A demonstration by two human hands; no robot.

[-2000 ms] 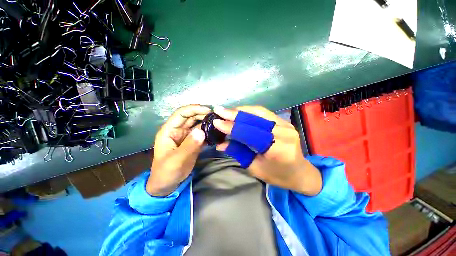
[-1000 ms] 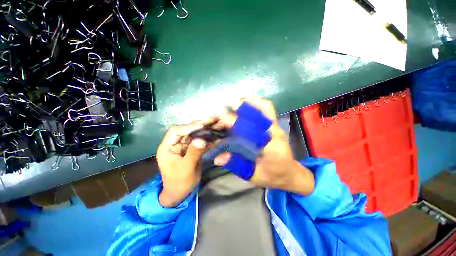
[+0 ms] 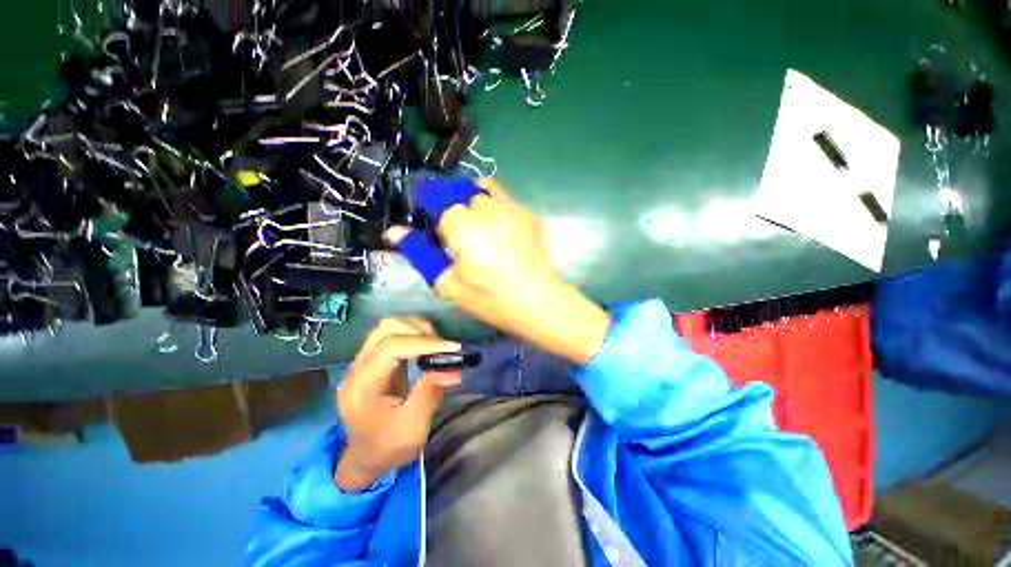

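Observation:
A small black clip piece point(image 3: 448, 361) is pinched between the thumb and fingers of my left hand point(image 3: 388, 397), just in front of the bench edge. My right hand point(image 3: 488, 255), with blue tape point(image 3: 429, 257) on the thumb and fingers, reaches to the right edge of the loose binder clip pile point(image 3: 322, 227). Its thumb and finger are a little apart at the clips. Whether they hold a clip cannot be told. The pile is a tangle of black bodies and silver wire handles.
A white paper sheet point(image 3: 815, 205) with two small dark pieces lies on the green bench point(image 3: 654, 133) at right. More black clips point(image 3: 951, 105) are beyond it. A red crate panel point(image 3: 826, 388) with a black clip row is below the bench. A blue sleeve point(image 3: 942, 327) is at far right.
My hands have separated. My right hand has moved left and forward to the pile. My left hand stays near my lap with the black piece. The view has shifted, so the bench items sit differently.

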